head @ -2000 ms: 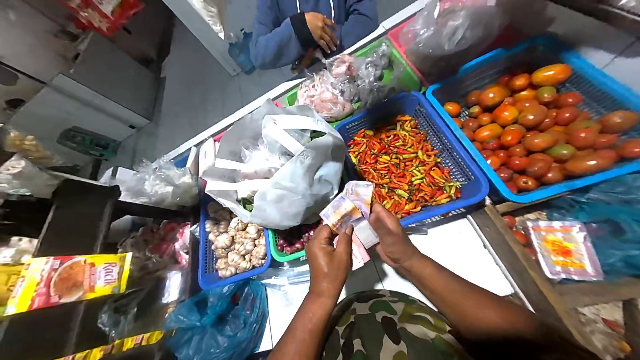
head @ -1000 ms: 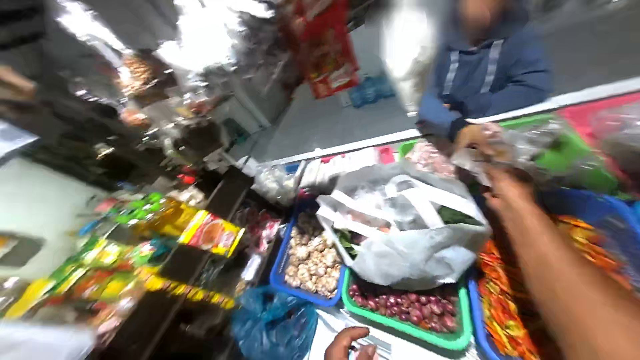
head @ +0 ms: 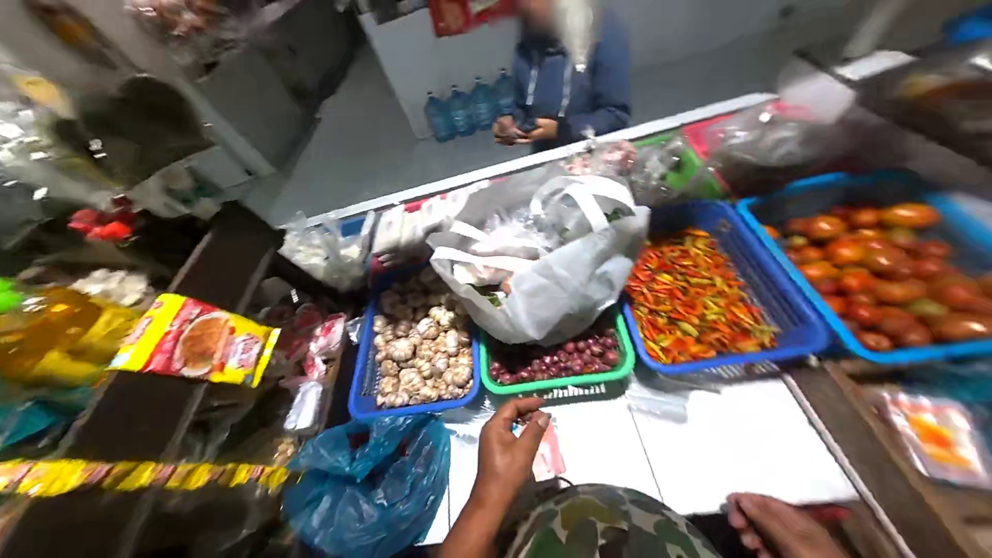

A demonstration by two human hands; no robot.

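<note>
My left hand (head: 508, 442) is low in the centre, thumb and forefinger curved toward each other beside a reddish paper (head: 549, 453), probably a banknote, on the white tiles; whether it grips the paper cannot be told. At the lower right, my right hand (head: 779, 527) has curled fingers, partly cut off by the frame edge; nothing shows in it. Ahead of my left hand is a green basket of shallots (head: 562, 364), with a pale carrier bag (head: 550, 287) over its back part. Garlic bulbs (head: 422, 353) fill a blue basket to its left, and chillies (head: 690, 298) another to its right.
Tomatoes (head: 883, 271) lie in a blue crate at right. A blue plastic bag (head: 372, 480) sits left of my left hand, near a yellow and red food packet (head: 198, 339). Beyond the counter's white edge (head: 465, 180), a person in a blue hooded top stands near large water bottles (head: 469, 108).
Two seconds ago both my hands held banknotes together. One second ago my right arm reached across to the other person's hand; now it is back at the lower right. The view has swung.
</note>
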